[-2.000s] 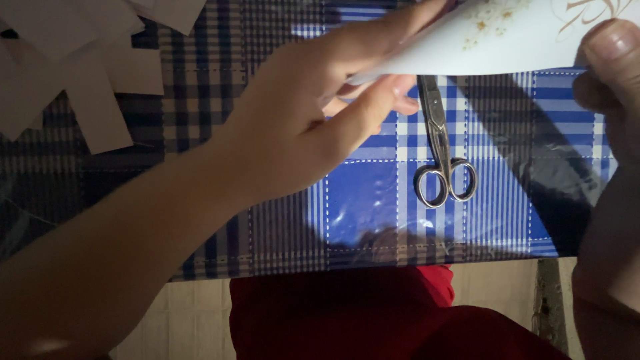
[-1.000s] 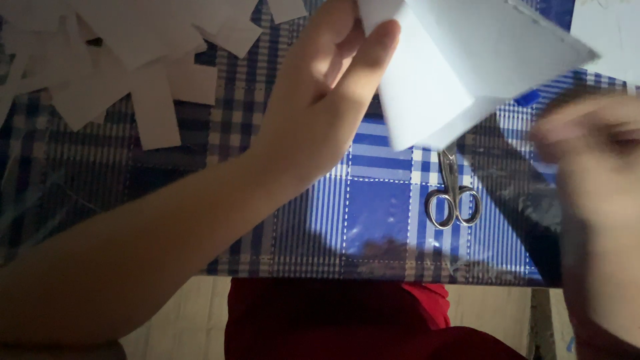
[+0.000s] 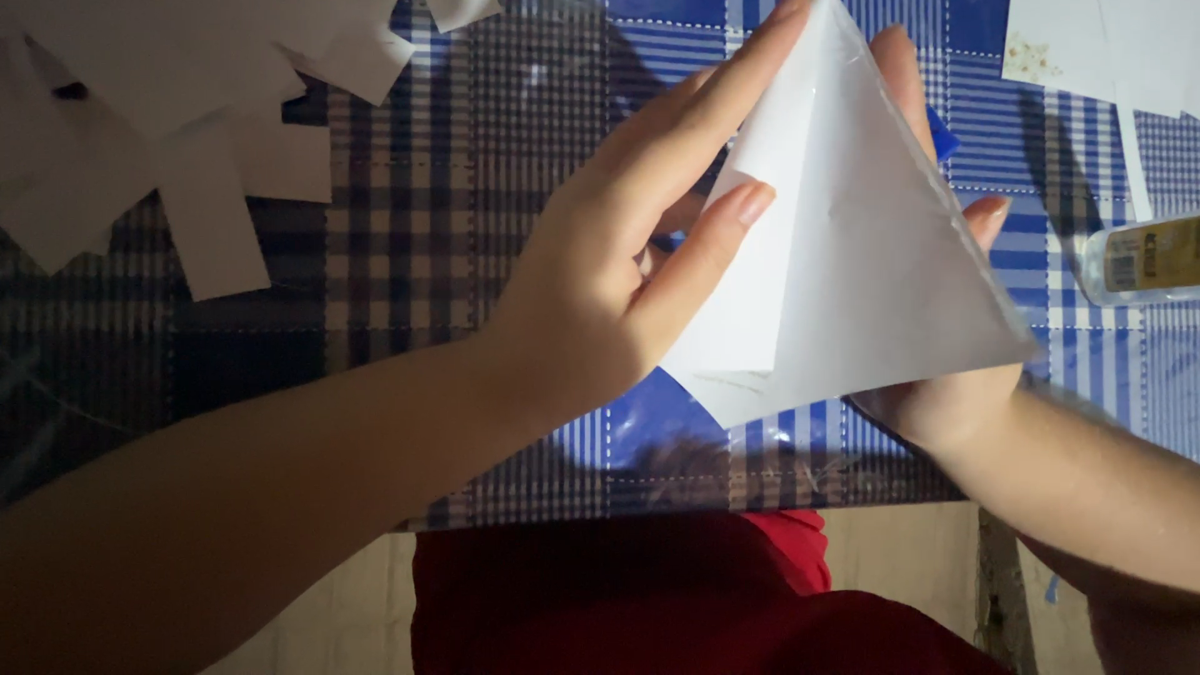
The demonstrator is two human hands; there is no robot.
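Observation:
A sheet of white paper, with a folded flap along its left side, is held above the table between both hands. My left hand grips its left edge, the thumb lying on the folded flap and the fingers reaching up toward the pointed top. Behind the sheet, my right hand supports it; the palm is mostly hidden and fingertips show past the right edge. Scissors cannot be seen now.
White paper pieces lie heaped at the left. Printed paper sheets are at the upper right, above a clear bottle with a yellow label. A blue object shows beside the right fingers. A plaid plastic tablecloth covers the table.
The paper has come down and toward me, and its plain side with a folded flap now faces up. My right hand has moved in behind it. The scissors, visible earlier, are out of sight.

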